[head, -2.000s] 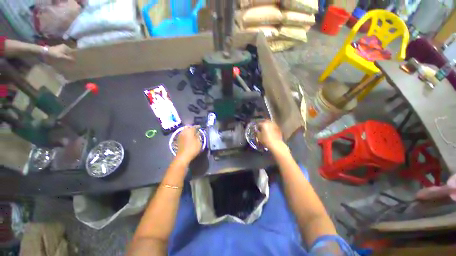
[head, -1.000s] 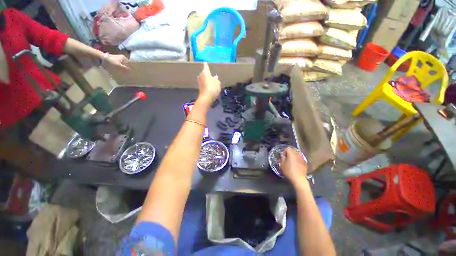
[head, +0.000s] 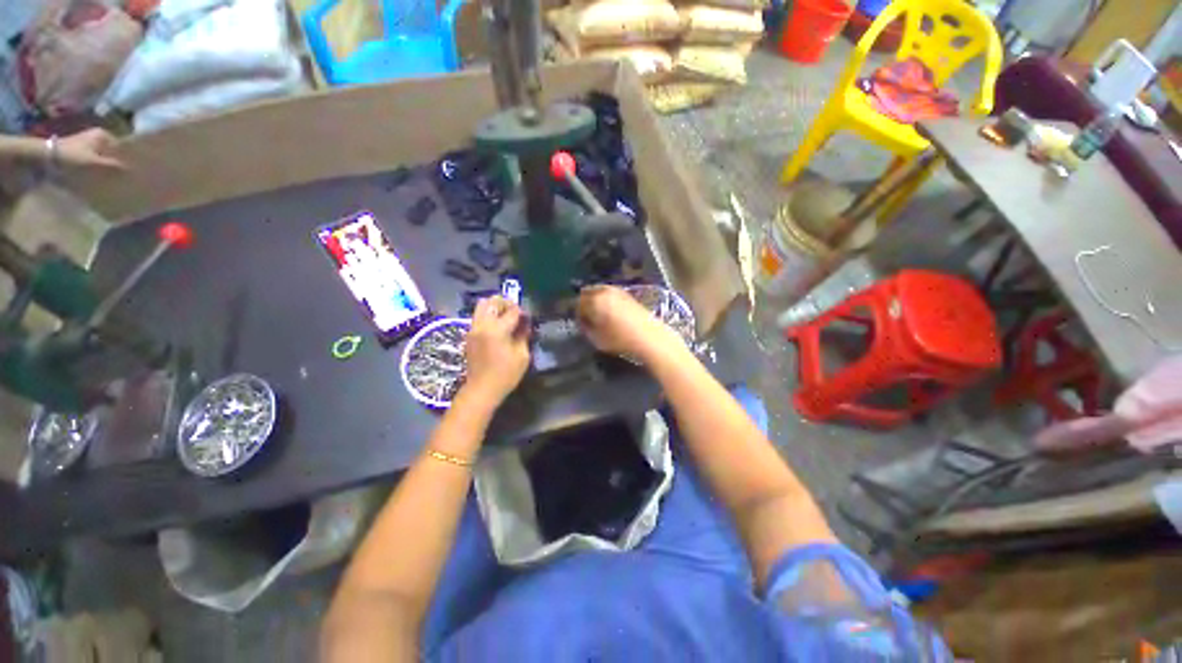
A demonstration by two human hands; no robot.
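The dark green hand press (head: 547,259) stands in front of me, its red-knobbed lever (head: 564,166) behind. My left hand (head: 498,347) is at the left side of the fixture (head: 560,350), beside the left parts bowl (head: 438,363) of silver pieces. My right hand (head: 617,321) is at the fixture's right side, partly over the right parts bowl (head: 668,311). Fingers of both hands are bent near the ram. Whatever they hold is too small and blurred to tell. Black plastic parts (head: 473,201) lie loose behind the press. The open whitish sack (head: 508,509) below holds dark pieces.
A lit smartphone (head: 373,275) and green ring (head: 346,346) lie left of the bowls. Farther left are a spare bowl (head: 227,424) and a second press (head: 58,317). Another person's hand (head: 91,148) rests on the raised board edge (head: 311,130). A red stool (head: 907,339) stands right.
My left hand has come back from its raised reach over the phone to the fixture. My right hand has moved left from the right bowl to the fixture. The view has shifted.
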